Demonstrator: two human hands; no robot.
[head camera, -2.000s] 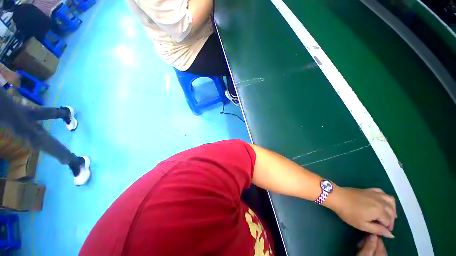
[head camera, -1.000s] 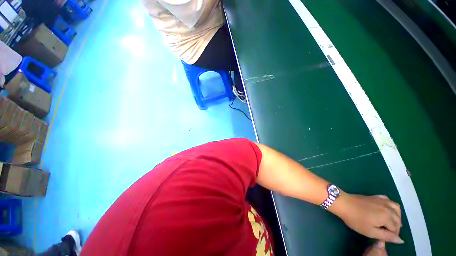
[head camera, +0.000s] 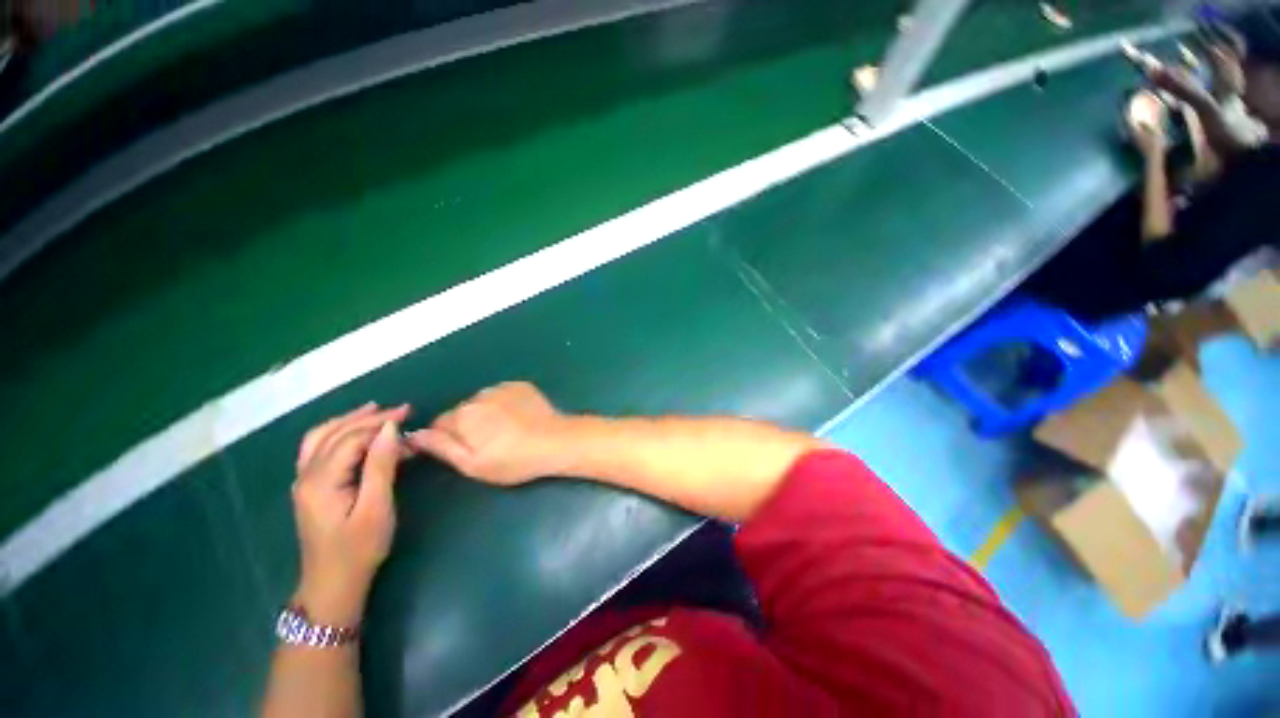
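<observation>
My left hand, with a metal watch on the wrist, is over the dark green ledge at the lower left. Its fingers are curled, with the thumb against the index finger. My right hand comes from the right, fingers curled, its fingertips meeting those of my left hand. A tiny dark spot shows between the fingertips; I cannot tell whether it is a held part. No housing or board can be made out at my hands.
A white strip separates the ledge from the green belt. A grey post stands at the strip, with small pale items near it. At right are another person's arm, a blue stool and an open cardboard box.
The view has swung from my left side to my right. Both hands now show fully, still together; the seated person in a pale top is out of view.
</observation>
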